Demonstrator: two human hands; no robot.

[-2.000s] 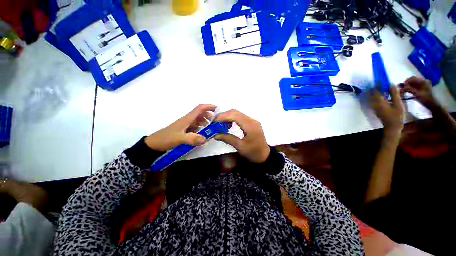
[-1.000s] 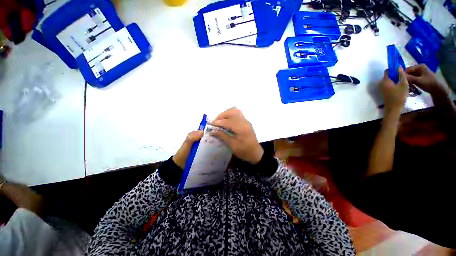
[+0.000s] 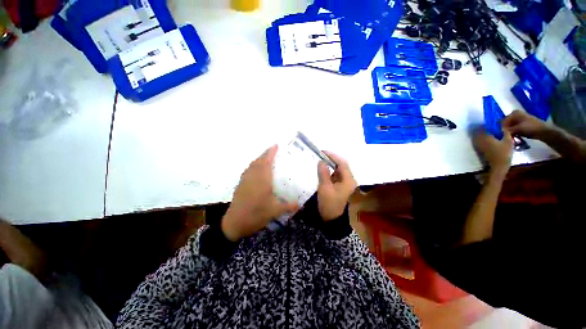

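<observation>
A retail box [image 3: 297,175] is held between my hands just over the front edge of the table, its white printed back panel facing up. My left hand [image 3: 252,195] grips its left side, with the thumb across the lower part. My right hand [image 3: 335,186] holds its right side, fingers at a narrow greyish edge or flap at the upper right. The box's underside is hidden.
Flat cartons lie ahead [image 3: 308,42] and at left [image 3: 154,61]. Insert trays [image 3: 393,123] with cables stand right of centre. A cable heap [image 3: 450,26] lies far right. A neighbour's hands [image 3: 498,144] hold a blue tray. Crumpled clear plastic [image 3: 42,106] lies left; a red stool [image 3: 405,257] stands below.
The box has turned from a steep tilt with its blue side showing to its white panel facing up. My left hand has moved onto its left side; my right hand has shifted to the right.
</observation>
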